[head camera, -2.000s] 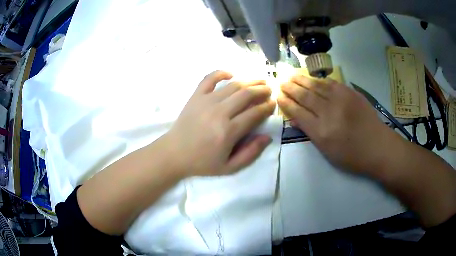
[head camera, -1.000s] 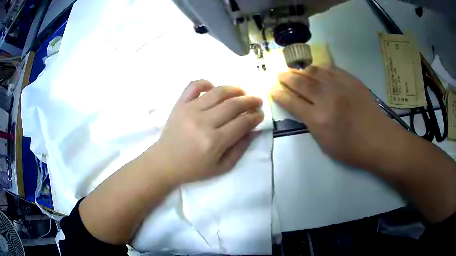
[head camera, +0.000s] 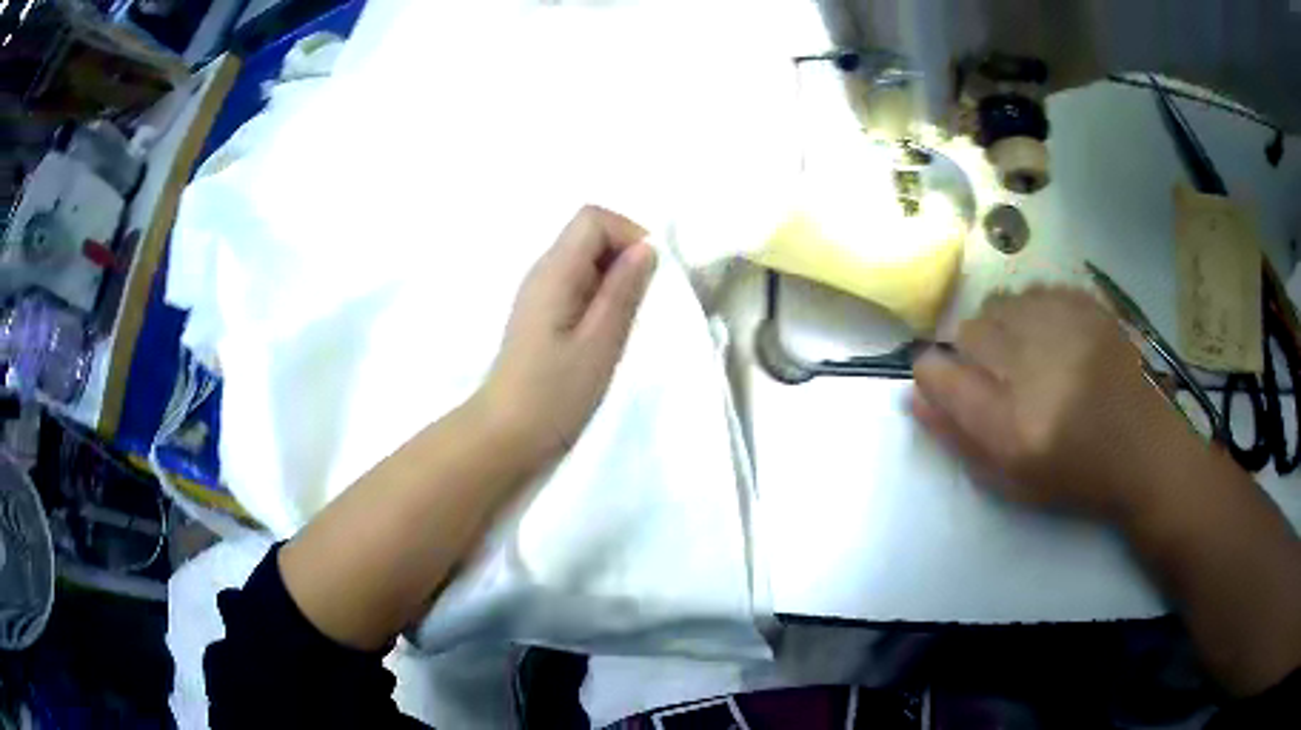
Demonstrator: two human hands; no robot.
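The white garment (head camera: 371, 285) covers the left and middle of the table and hangs over its front edge; its upper part is washed out by the lamp. My left hand (head camera: 578, 328) pinches the garment between thumb and fingers near its right edge. My right hand (head camera: 1042, 392) is on the right, blurred, apart from the garment, with fingers curled; whether it holds anything cannot be told. The sewing machine's needle area (head camera: 909, 178) is brightly lit. A yellowish piece (head camera: 870, 264) lies below it, beside a dark-edged opening in the machine bed.
Silver snips (head camera: 1141, 317), a tan ticket (head camera: 1217, 285) and black-handled shears (head camera: 1250, 428) lie on the right of the white table (head camera: 913, 528). A blue surface with a yellow-brown edge (head camera: 150, 285) stands at the left, with a fan (head camera: 22, 549) below it.
My left hand has pulled the garment's edge left, away from the needle area, and lifted it. My right hand has moved right and down, off the sewing spot. The view has shifted.
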